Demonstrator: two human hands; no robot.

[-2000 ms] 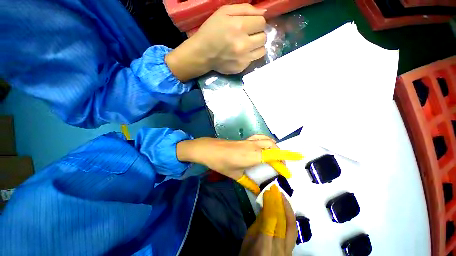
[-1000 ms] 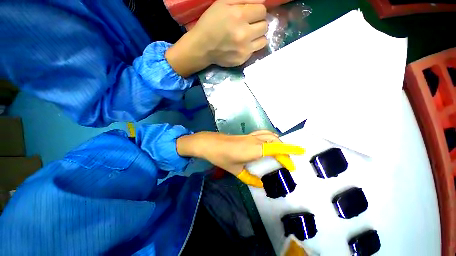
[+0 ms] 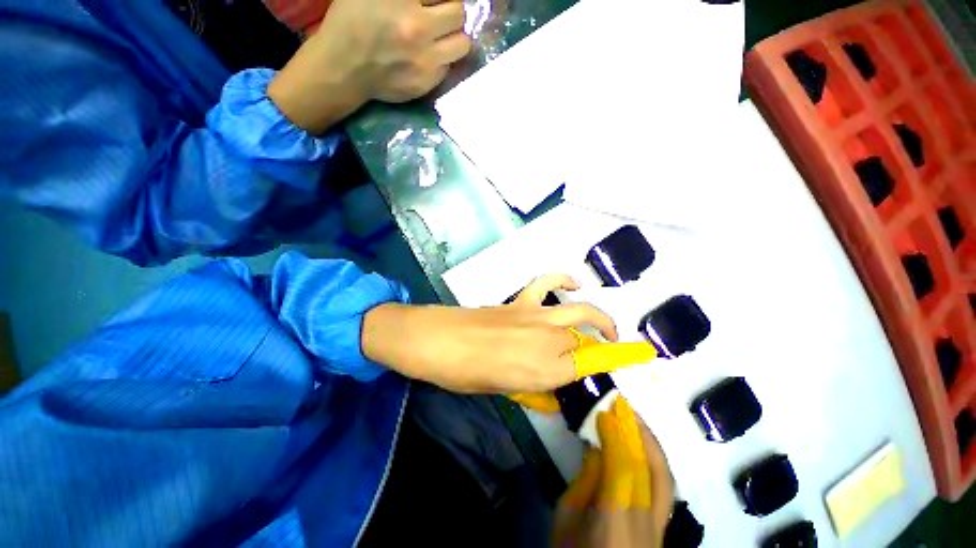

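Black glossy watch units (image 3: 676,325) lie in rows on the white mat (image 3: 792,257). My left hand (image 3: 482,345), with yellow finger cots, reaches across the mat's near edge and holds one unit (image 3: 581,400) between thumb and fingers. My right hand (image 3: 619,482), also with yellow finger cots, comes in from the bottom edge. It pinches a small white cloth (image 3: 599,420) against the lower side of that unit. Another dark unit is mostly hidden behind my left hand.
A red-orange foam tray (image 3: 845,214) with dark pieces stands beyond the mat. White sheets (image 3: 599,96) lie at the mat's left end. A pale yellow square pad (image 3: 865,490) lies on the mat. Another person's hand (image 3: 375,48) is at the upper left, near clear plastic (image 3: 417,161).
The view has shifted right and down. My left hand has gone from one unit to its neighbour in the row. My right hand has come up from the bottom edge to this unit with the cloth.
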